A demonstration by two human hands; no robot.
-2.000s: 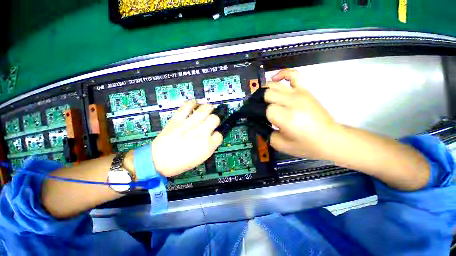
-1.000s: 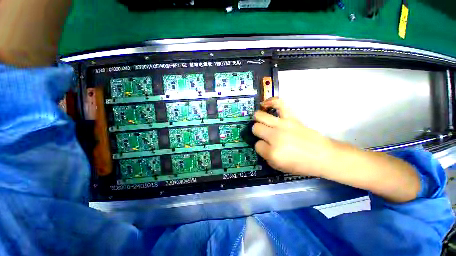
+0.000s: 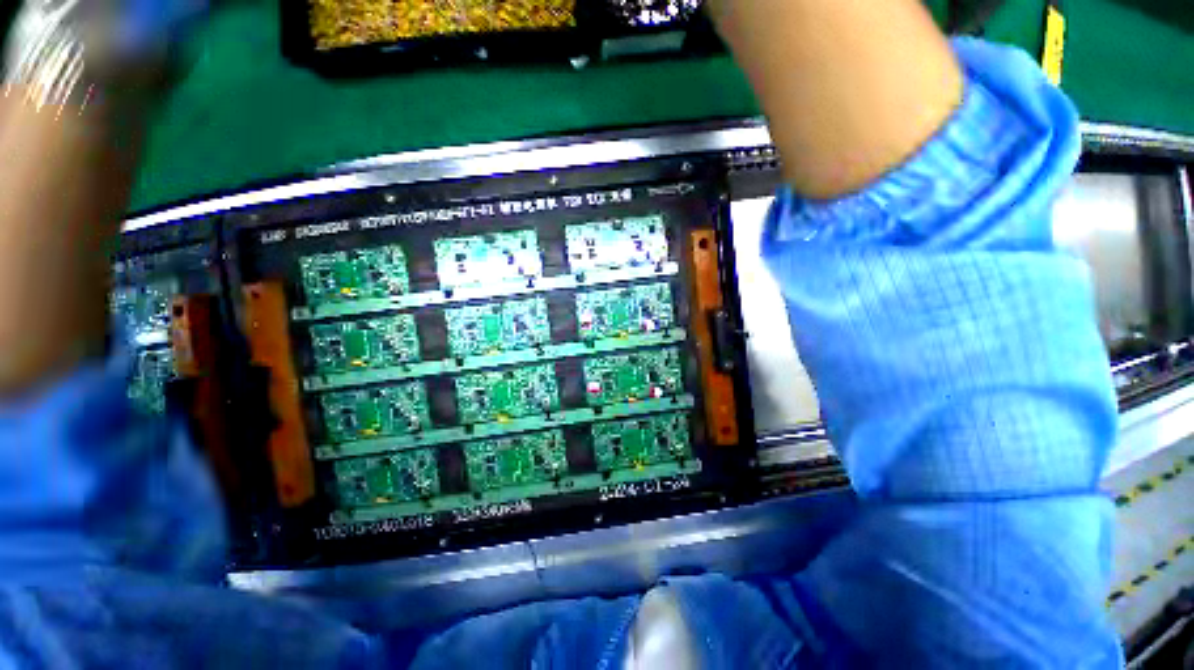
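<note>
A black pallet (image 3: 557, 210) lies on the conveyor in front of me. It holds green circuit boards (image 3: 515, 463) in rows three across, with green bars between them and orange-brown bars (image 3: 276, 393) at both ends. Small red and yellow parts show on some boards. My left forearm, blurred, rises along the left edge; a shiny watch (image 3: 50, 46) shows at the top left corner, and the left hand is not in view. My right forearm reaches up over the conveyor to the top edge, and that hand is cut off.
A black bin with a yellow heap (image 3: 439, 18) and a silvery heap (image 3: 653, 11) stand at the top. A yellow tag (image 3: 1053, 47) is on the green mat (image 3: 236, 138). Metal rails (image 3: 432, 165) run beside the pallet. Part of another pallet (image 3: 144, 308) is at the left.
My right hand has left the pallet's right end and gone up out of view. My left forearm still crosses the left side. The yellow heap is visible again at the top.
</note>
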